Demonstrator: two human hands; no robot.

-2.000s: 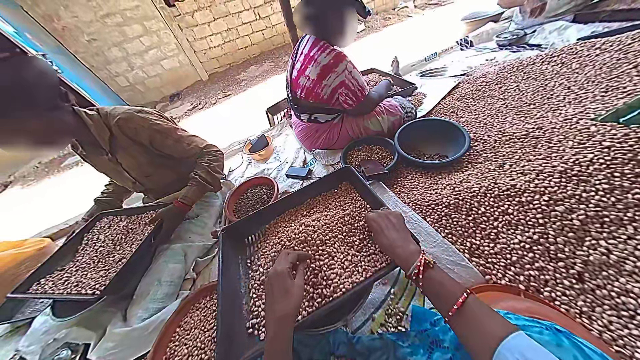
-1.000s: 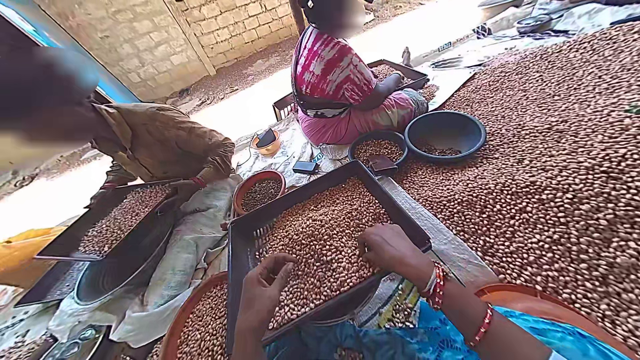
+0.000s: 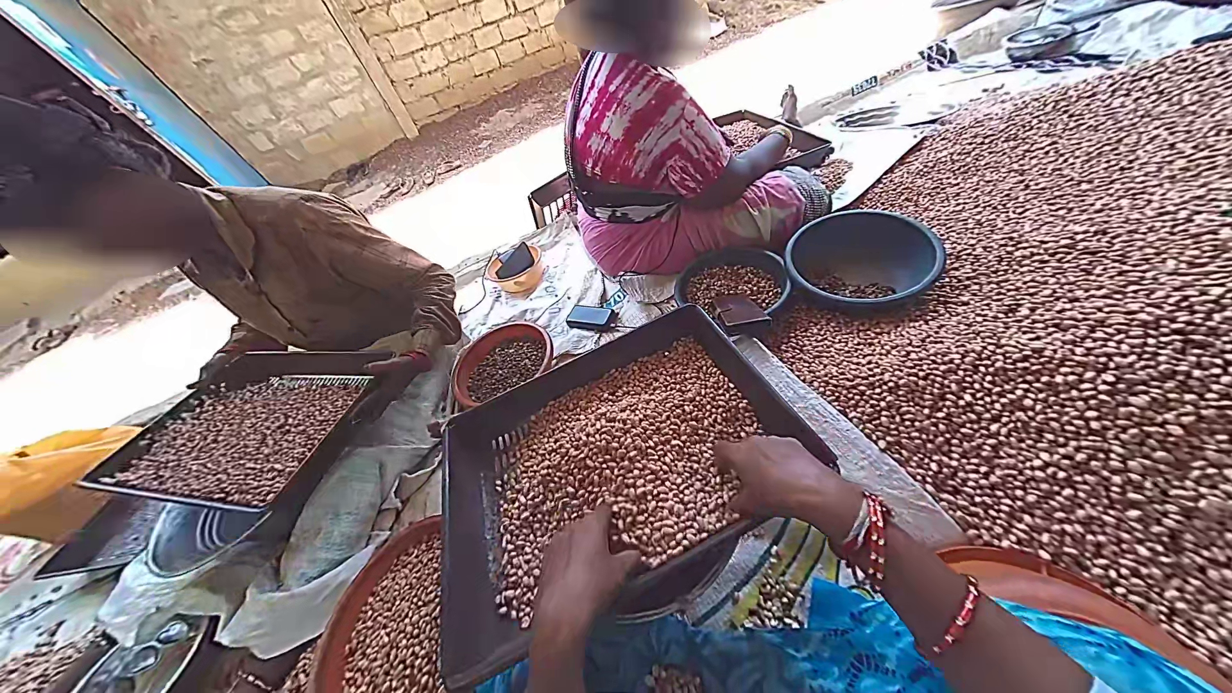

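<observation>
A dark slotted tray (image 3: 470,539) tilts in front of me, heaped with small light-brown nuts (image 3: 626,433) that look like shelled peanuts. My left hand (image 3: 580,568) lies at the near side of the heap, its fingertips among the nuts. On the right side of the same heap rests my right hand (image 3: 775,478), fingers bent and partly hidden in the nuts. Whether either hand grips any nuts cannot be told. Red and white bracelets circle my right wrist and forearm.
A huge heap of nuts (image 3: 1059,337) spreads at right. Beyond my tray stand a dark basin (image 3: 934,260), a smaller dark bowl (image 3: 685,279), and an orange bowl (image 3: 462,371). An orange tub (image 3: 337,616) stands nearby. Two people sit with trays, one at left (image 3: 327,269), one ahead (image 3: 654,135).
The person at left has shifted their tray, which was tipped higher a second ago and now lies flatter. My hands remain at the nuts in my tray.
</observation>
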